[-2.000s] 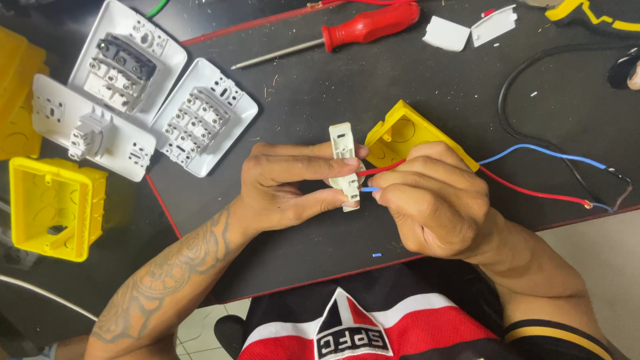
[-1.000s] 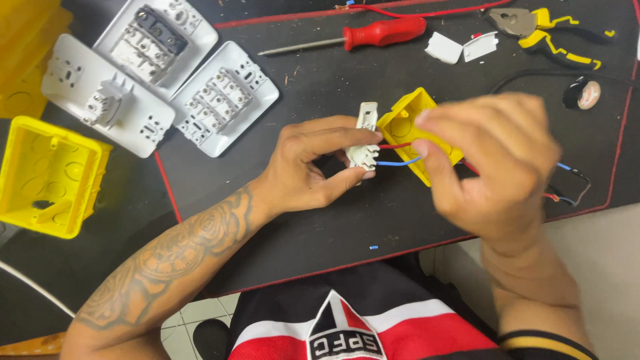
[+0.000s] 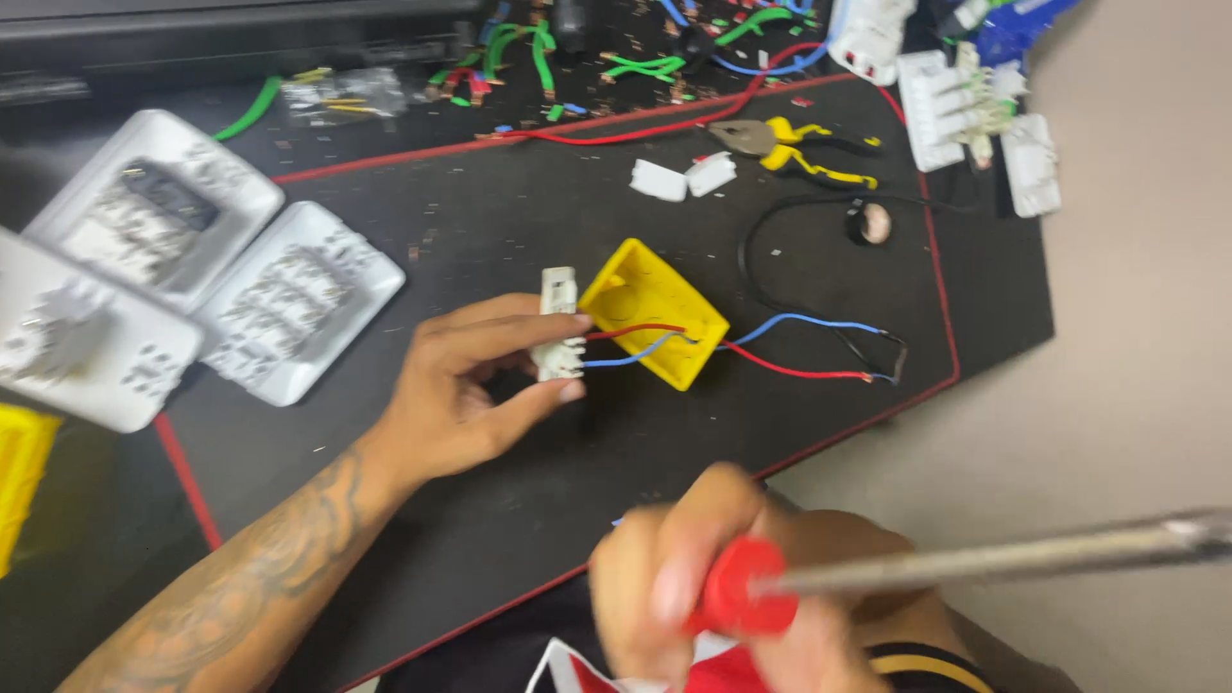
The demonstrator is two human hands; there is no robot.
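My left hand [image 3: 472,385] pinches a small white electrical socket or switch module [image 3: 558,332] upright between thumb and fingers. A red wire [image 3: 635,328] and a blue wire [image 3: 626,360] run from its right side into a yellow plastic wall box [image 3: 664,298] lying tilted on the table. They come out beyond the box and end by a black cable [image 3: 746,250]. Low in the view, close to the camera, my right hand [image 3: 712,587] is closed around the red handle of a screwdriver [image 3: 982,563], whose shaft points right. This hand is blurred, and part of the handle is hidden in it.
White faceplates with modules [image 3: 298,308] lie at left, beside another yellow box [image 3: 21,472]. Pliers with yellow and black handles [image 3: 799,149], two small white covers [image 3: 685,177] and a tape roll [image 3: 869,223] are beyond the wall box. Wire scraps [image 3: 520,58] litter the far side.
My right hand has left the wires at the module and now holds the red screwdriver, which lay on the table in both earlier frames. My left hand still holds the module. The view has shifted.
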